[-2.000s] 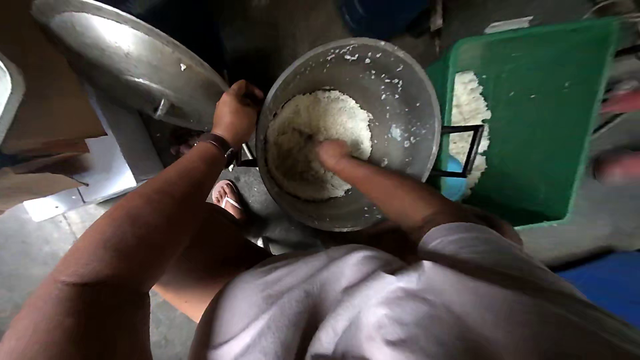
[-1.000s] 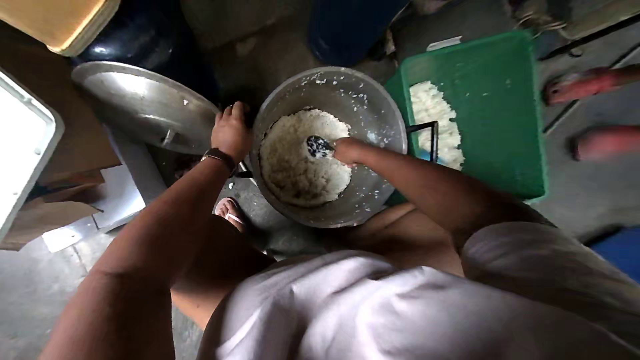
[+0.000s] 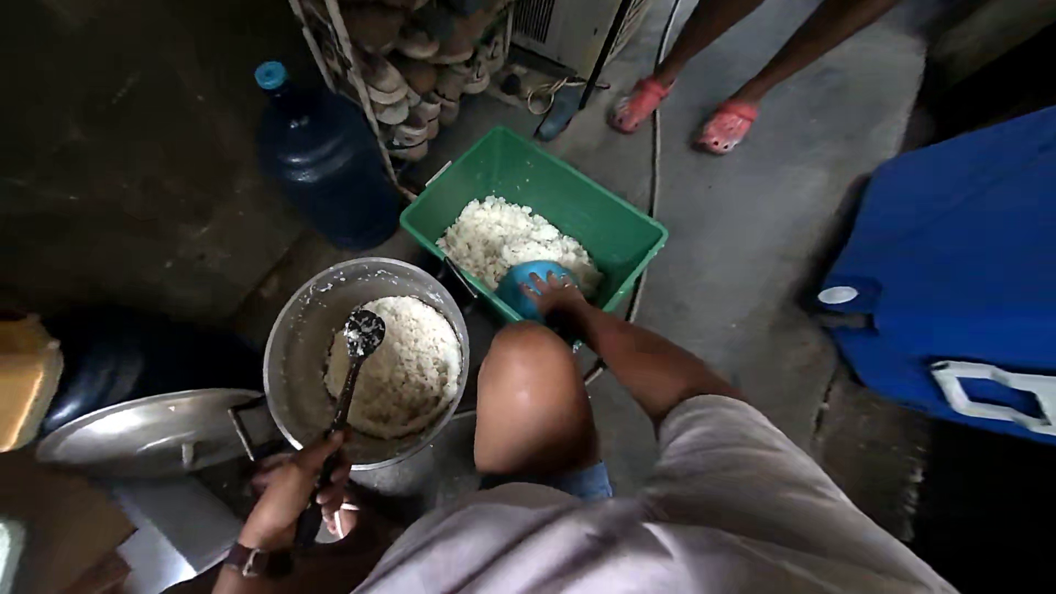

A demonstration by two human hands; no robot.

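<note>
My left hand [image 3: 307, 487] grips the handle of a black slotted spoon [image 3: 351, 375], whose rice-flecked head is over the large metal pot [image 3: 285, 355]. Cooked white rice [image 3: 408, 363] lies in the pot. To the right of the pot is a green plastic bin [image 3: 590, 202] with more white rice [image 3: 503, 235] in it. My right hand [image 3: 554, 295] is on a blue rounded bowl [image 3: 520, 280] at the bin's near side, against the rice; the bowl's lower part is hidden by the hand, and whether the fingers grip it is unclear.
A metal lid [image 3: 157, 429] leans left of the pot. Behind stand a blue water jug [image 3: 326, 157] and a rack of shoes [image 3: 412, 82]. Another person's feet in red clogs [image 3: 726, 124] are beyond the bin, near a cable [image 3: 656, 157]. A blue cooler-like container [image 3: 965, 272] is at right.
My right hand has moved from the pot to the blue bowl in the green bin. My left hand has left the pot's rim and now holds the slotted spoon. The view has swung right.
</note>
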